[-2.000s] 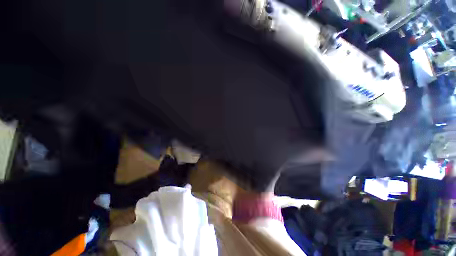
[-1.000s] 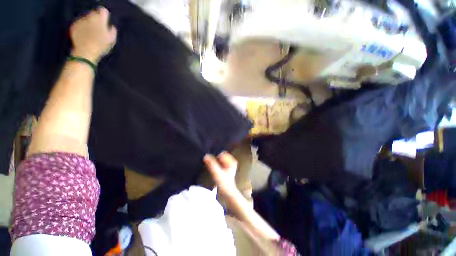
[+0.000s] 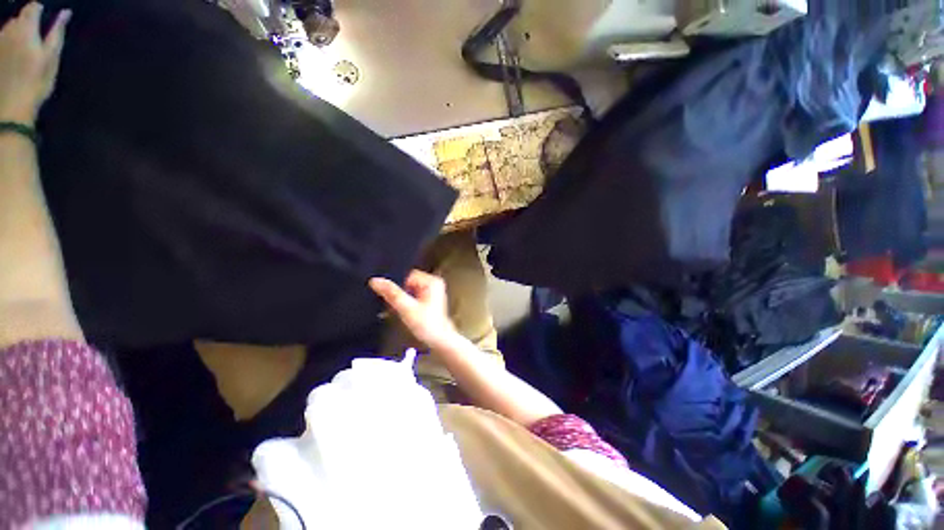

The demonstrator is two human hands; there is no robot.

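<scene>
A large black cloth panel [image 3: 223,197] spreads over the left of the table and hangs over its front edge towards my lap. My left hand [image 3: 29,67] lies on the panel at the far upper left with its fingers apart, partly cut off by the picture's edge. My right hand [image 3: 414,302] is at the panel's lower right edge, with its fingertips touching the cloth; whether they pinch it is not clear. The needle and presser foot area [image 3: 290,52] of the sewing machine shows at the top, beyond the panel.
The pale machine bed [image 3: 414,62] carries a black strap [image 3: 507,70]. The table's front edge [image 3: 497,166] is chipped and brown. Dark cloth [image 3: 642,176] hangs off the table at the right. Blue cloth [image 3: 673,383] and a grey crate [image 3: 859,383] are lower right. A white cloth [image 3: 373,455] is on my lap.
The view has shifted, so the machine head is now mostly out of the picture. The black panel lies flatter and more spread out. My left hand's fingers are now apart.
</scene>
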